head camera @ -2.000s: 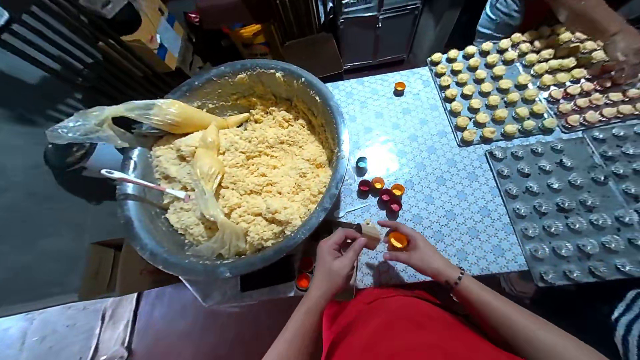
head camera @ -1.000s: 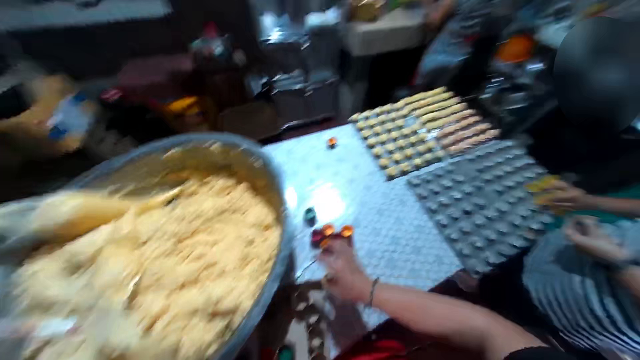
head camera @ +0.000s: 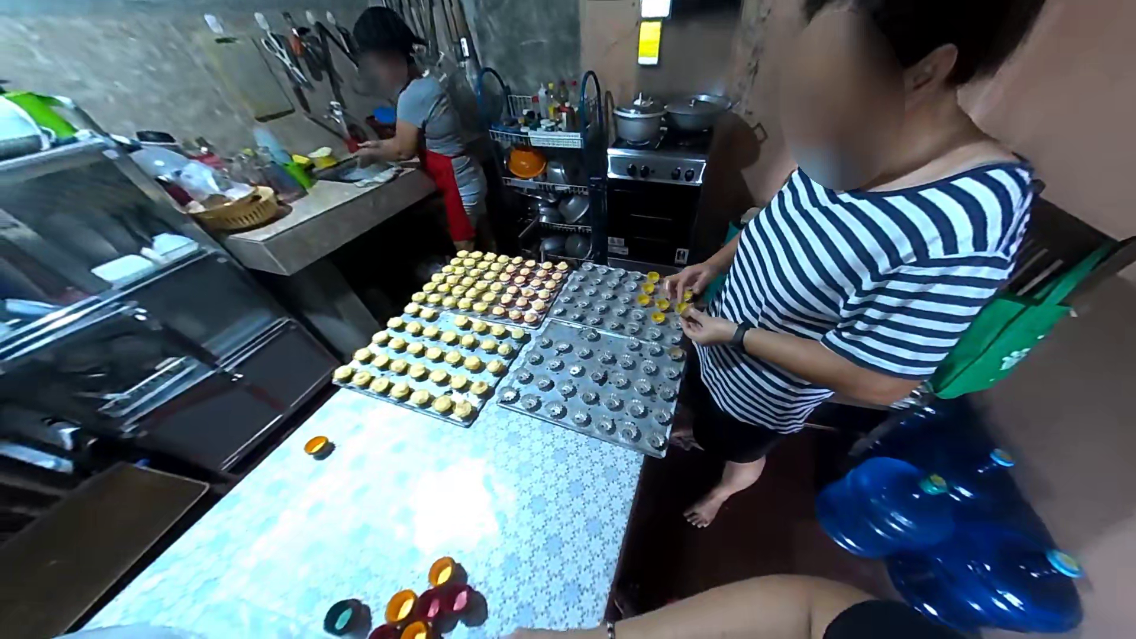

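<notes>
My right forearm enters at the bottom edge, with a dark bracelet at the wrist; of my right hand only a sliver shows, so its fingers and anything in them are hidden. It is nearest to a cluster of small orange cups and dark red cups on the patterned tablecloth. A dark green cup stands left of them. One orange cup sits apart near the table's left edge. My left hand is outside the view.
Trays of yellow dough pieces and a tray of small metal molds cover the far table. A person in a striped shirt handles yellow cups at its right. Another person works at a counter. Blue water jugs stand at right.
The view has swung up and right; the basin of yellow mixture and my left hand, seen two seconds ago, are out of view. My right hand has left the orange cup it touched then.
</notes>
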